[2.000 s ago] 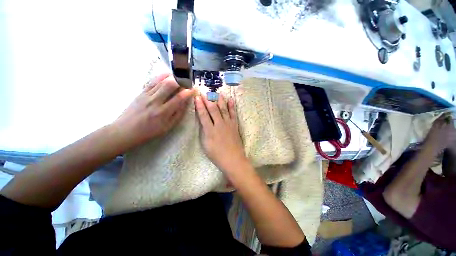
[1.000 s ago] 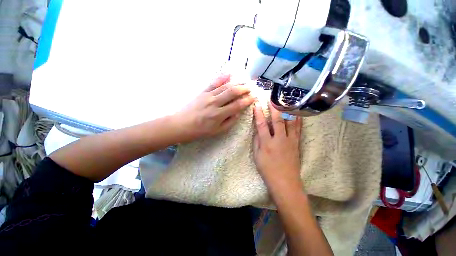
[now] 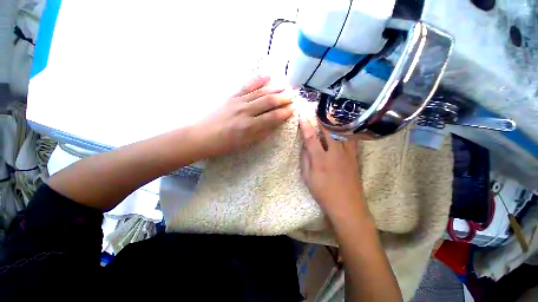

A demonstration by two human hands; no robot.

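A thick cream-beige fleece fabric panel (image 3: 253, 189) lies on the white machine table and hangs over its front edge. My left hand (image 3: 251, 118) lies flat on the panel's left edge, fingertips close to the lit needle area. My right hand (image 3: 330, 165) lies flat on the panel just right of it, its fingertips partly hidden under the machine head (image 3: 336, 53). A shiny curved metal guard (image 3: 407, 88) hides part of the stitching area. The needle and presser foot are hard to make out in the glare. A seam line (image 3: 404, 168) runs down the panel at the right.
A black smartphone (image 3: 470, 177) lies right of the panel, with red scissor handles (image 3: 463, 229) beside it. A wooden-handled tool (image 3: 518, 233) lies farther right. Bundled cut pieces (image 3: 23, 147) stand left of the table, and more pale cloth (image 3: 133, 230) is below its front edge.
The view has swung left since two seconds ago, so the machine head shows farther right. Both hands stay on the panel. Over the last second the right hand's fingers have moved slightly farther under the guard.
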